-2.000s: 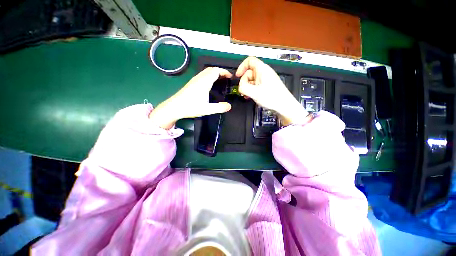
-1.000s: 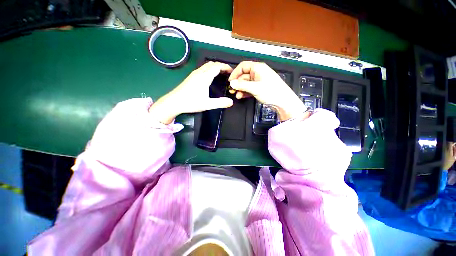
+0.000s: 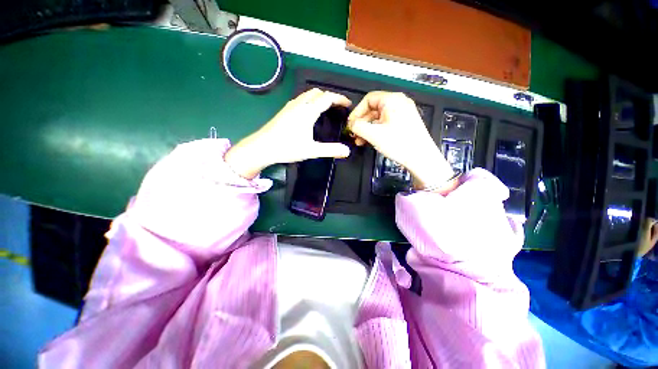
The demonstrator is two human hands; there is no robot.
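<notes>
A dark smartphone [image 3: 314, 189] lies at the left end of the black phone tray [image 3: 349, 189], its lower end towards me. My left hand [image 3: 292, 133] curves around the phone's upper part, thumb and fingers on either side. My right hand [image 3: 393, 130] pinches a tiny yellowish part, perhaps a flex cable [image 3: 349, 130], at the phone's upper right edge. Its exact shape is hidden by the fingertips. An opened phone [image 3: 390, 176] lies in the tray partly under my right wrist. Another opened phone [image 3: 459, 138] lies in the pocket to its right.
A tape roll [image 3: 252, 60] lies behind my left hand. An orange-brown board [image 3: 439, 39] lies at the back. A separate black phone [image 3: 550, 130] and small loose flex parts [image 3: 542, 216] lie right of the tray. More black trays [image 3: 588, 194] stand at far right, near another person's hand [image 3: 647, 238].
The view has shifted slightly. Both hands stay at the phone's upper part. The yellow part, more visible two seconds ago, is now mostly covered by my right fingertips.
</notes>
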